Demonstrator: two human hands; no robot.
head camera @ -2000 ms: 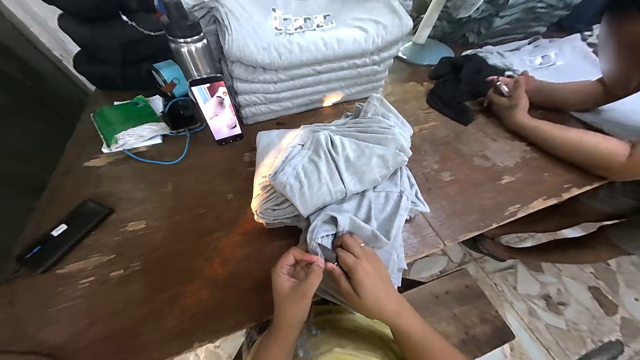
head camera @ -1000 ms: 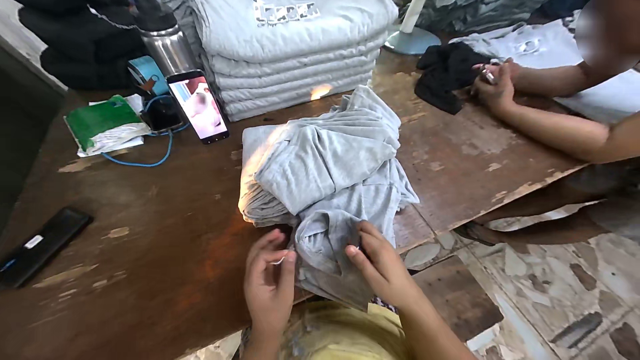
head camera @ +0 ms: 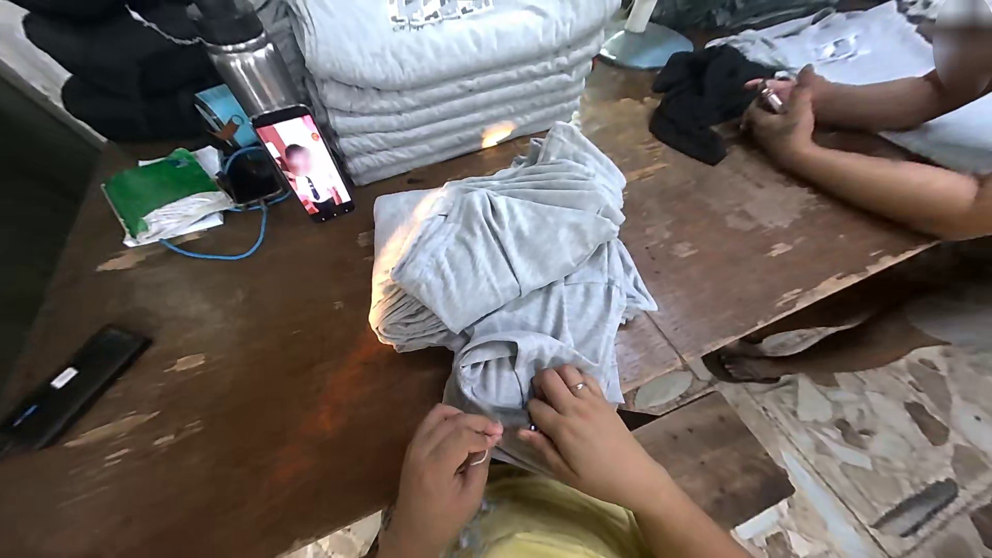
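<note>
A loose pile of grey knit garments [head camera: 496,256] lies at the near edge of the wooden table, its lowest part hanging over the edge toward me. My right hand [head camera: 577,422], with a ring on one finger, grips the rolled grey cloth at this lower end. Beside it on the left is my left hand [head camera: 453,453], thumb and forefinger pinched together at the cloth's edge. A thin pale loop, perhaps thread, shows at its fingers. A small dark object, too hidden to name, peeks out under my right hand's fingers.
Folded grey garments [head camera: 457,93] are stacked at the back, beside a steel bottle [head camera: 252,74] and a propped phone [head camera: 304,163]. A green packet [head camera: 163,194] and a black device [head camera: 70,387] lie left. At right, a co-worker's hands [head camera: 783,116] hold a small metal tool near black cloth [head camera: 697,97].
My hands stood apart around the cloth's opening one second ago; now they are close together at its lower edge. My right hand's fingers have closed on the cloth.
</note>
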